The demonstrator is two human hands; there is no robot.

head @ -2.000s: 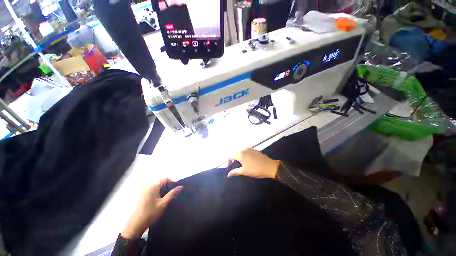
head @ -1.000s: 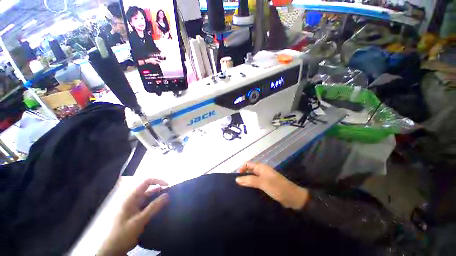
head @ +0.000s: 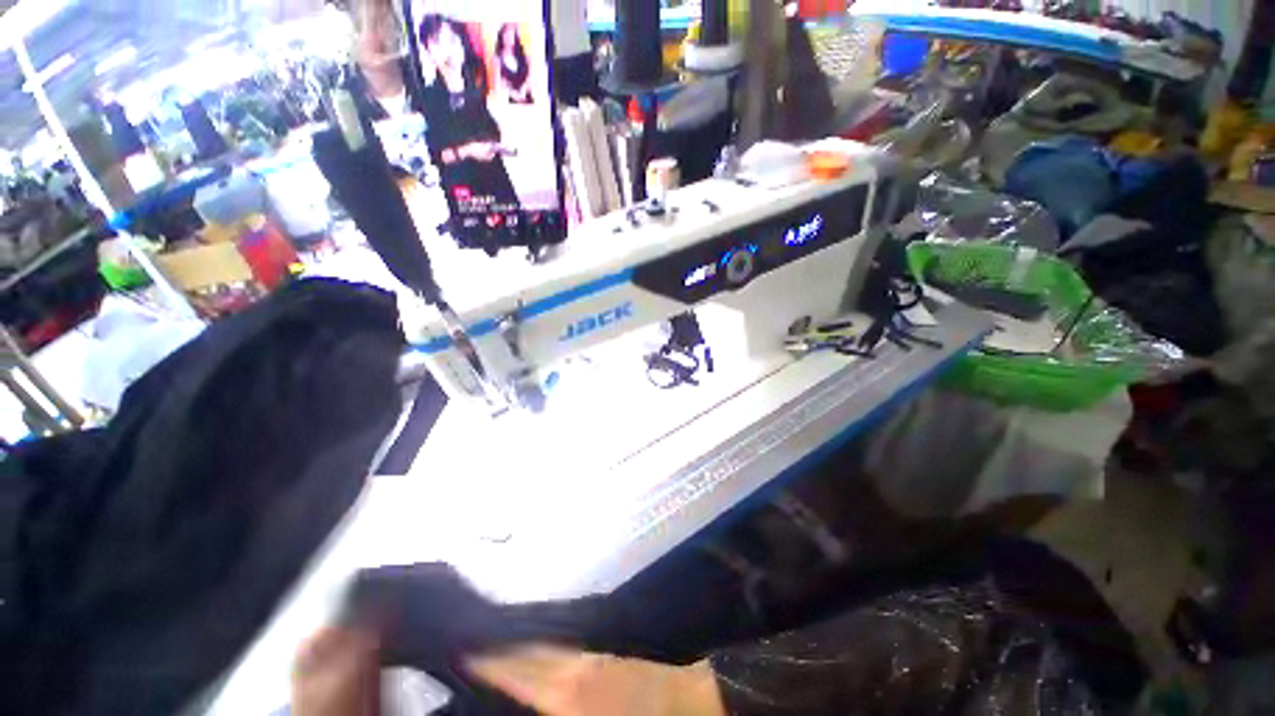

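A black garment piece [head: 420, 604] is bunched between my hands at the table's front edge, blurred. My left hand [head: 336, 674] is at its left side, blurred and cut off by the bottom edge. My right hand [head: 594, 680] lies along its lower right side, fingers pointing left, also blurred. Both hands seem to grip the cloth. The white JACK sewing machine [head: 601, 315] stands beyond, its needle area [head: 515, 395] in bright glare with no black cloth visible under it. A large black garment pile [head: 210, 476] lies on the left.
A phone [head: 490, 126] showing a video stands above the machine head. Black-handled snips [head: 675, 367] lie behind the bed. Small tools [head: 825, 336] lie at the bed's right end. A green basket [head: 1042, 371] with clear bags stands right. Part of a person [head: 380, 49] shows behind the phone.
My hands have moved down and closer together, my right hand leftward. The cloth, spread between them before, is now bunched low, and the ruled front strip of the bed is uncovered.
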